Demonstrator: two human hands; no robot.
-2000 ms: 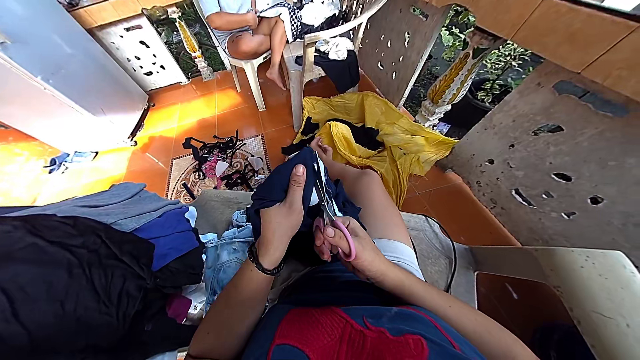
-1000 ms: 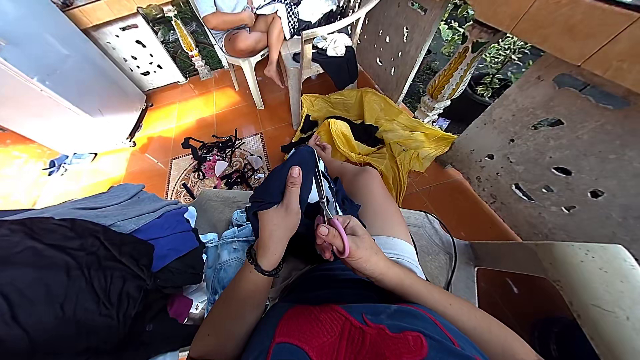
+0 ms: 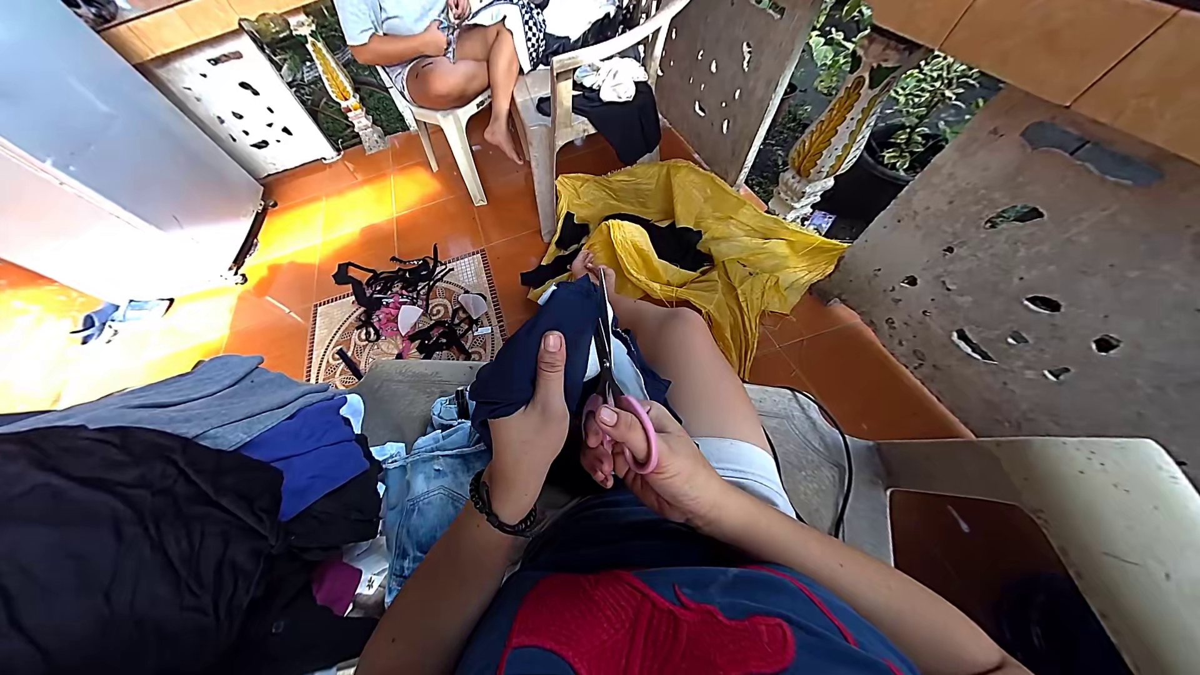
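Observation:
My left hand point(image 3: 536, 412), with a dark braided bracelet at the wrist, grips a piece of navy blue fabric point(image 3: 520, 361), its thumb on top. In my right hand point(image 3: 652, 459) is a pair of scissors point(image 3: 643, 439) with pink handles, fingers through the loops. The blades point away from me and lie along the navy fabric, beside a pale, whitish part of it. Whether the blade tips are parted is hard to tell. The cloth hangs over my lap, near my bare knee.
Dark, grey and blue clothes point(image 3: 122, 525) lie heaped at left, beside light-blue denim point(image 3: 427, 497). Straps and cloth scraps point(image 3: 403, 314) lie on a patterned floor tile. A yellow sheet point(image 3: 741, 272) with black cloth is spread ahead. Another person point(image 3: 450, 66) sits on a plastic chair point(image 3: 464, 155).

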